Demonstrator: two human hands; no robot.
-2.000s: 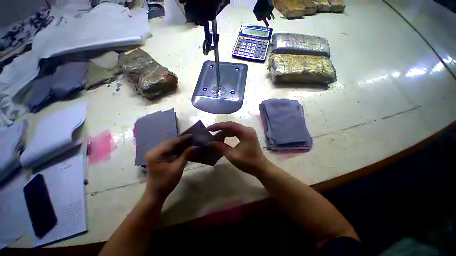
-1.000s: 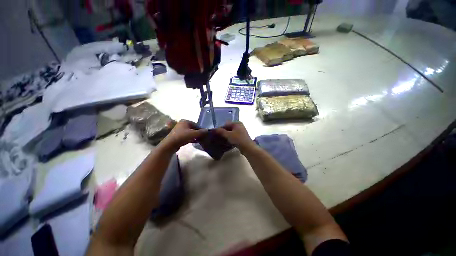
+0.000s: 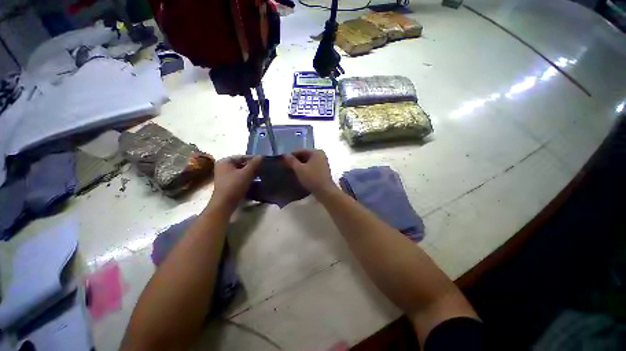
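My left hand [image 3: 235,179] and my right hand [image 3: 309,170] pinch the two upper corners of a small dark grey fabric bundle [image 3: 280,184]. Its upper edge is at the thin upright of the cutting machine [image 3: 237,44], over the near part of the grey base plate [image 3: 294,137]; whether it touches the blade I cannot tell. A grey pile of cut pieces [image 3: 386,199] lies to the right of my right hand. Another pile [image 3: 180,236] lies partly hidden under my left forearm.
A calculator [image 3: 312,97], a hanging black plug [image 3: 327,55], and silver [image 3: 377,90] and gold [image 3: 386,123] wrapped weights stand behind. A brown-wrapped weight [image 3: 163,158], white fabric [image 3: 82,96], pink scrap [image 3: 106,288] and white sheets [image 3: 42,264] are left.
From about two seconds ago, both hands moved the bundle from between the piles forward to the upright. The view has shifted, showing the red motor head. In the last second the bundle is held flatter.
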